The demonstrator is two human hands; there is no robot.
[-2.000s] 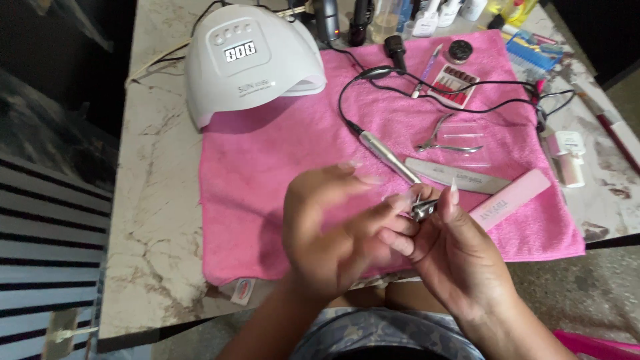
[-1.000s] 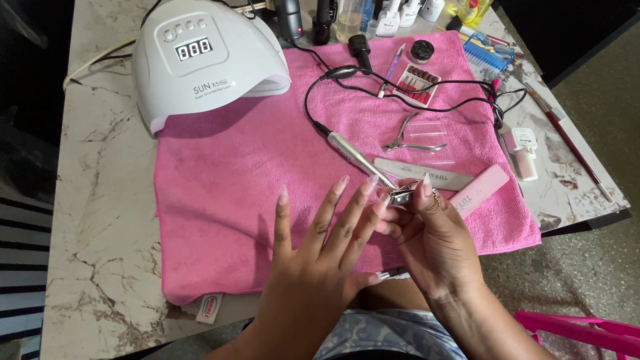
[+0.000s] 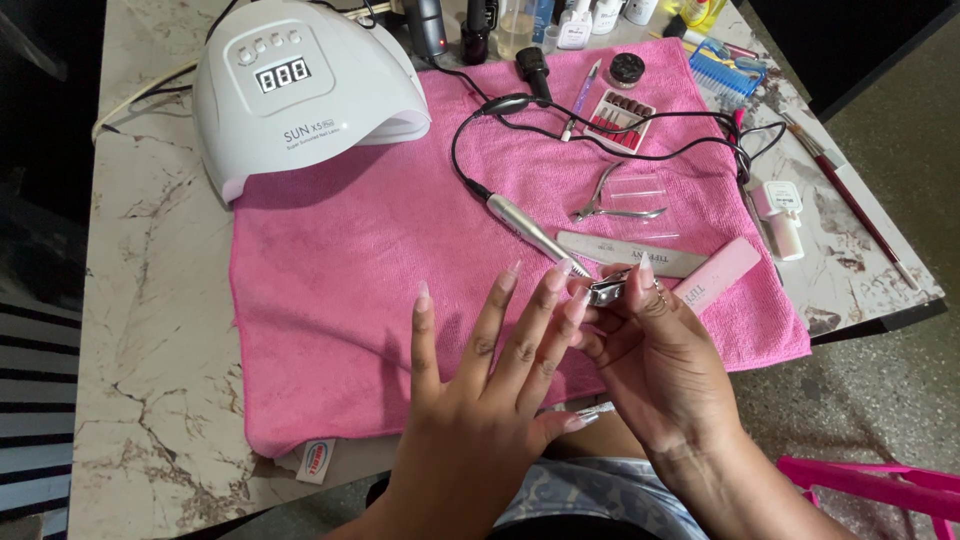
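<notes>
Over the pink towel (image 3: 337,300), my left hand (image 3: 487,397) is spread palm down, with long clear nail tips on its fingers and nothing in it. My right hand (image 3: 660,352) grips a metal nail clipper (image 3: 606,289) between thumb and fingers. The clipper's jaws are at the tip of my left index finger; whether they touch the nail I cannot tell. Just beyond it lie a silver electric nail drill handpiece (image 3: 529,229), a grey nail file (image 3: 637,255) and a pink nail file or buffer (image 3: 718,276), whose near end is partly hidden by my right hand.
A white nail lamp (image 3: 300,97) stands at the back left. Cuticle nippers (image 3: 600,206), clear plastic pieces (image 3: 637,191), a drill bit set (image 3: 621,122) and a black cable (image 3: 457,150) lie on the towel. Several bottles (image 3: 576,26) line the back; brushes (image 3: 855,199) lie at the right.
My left hand has gone from blurred, with bent fingers, to spread flat with its fingertips beside the clipper. The clipper has stayed in my right hand.
</notes>
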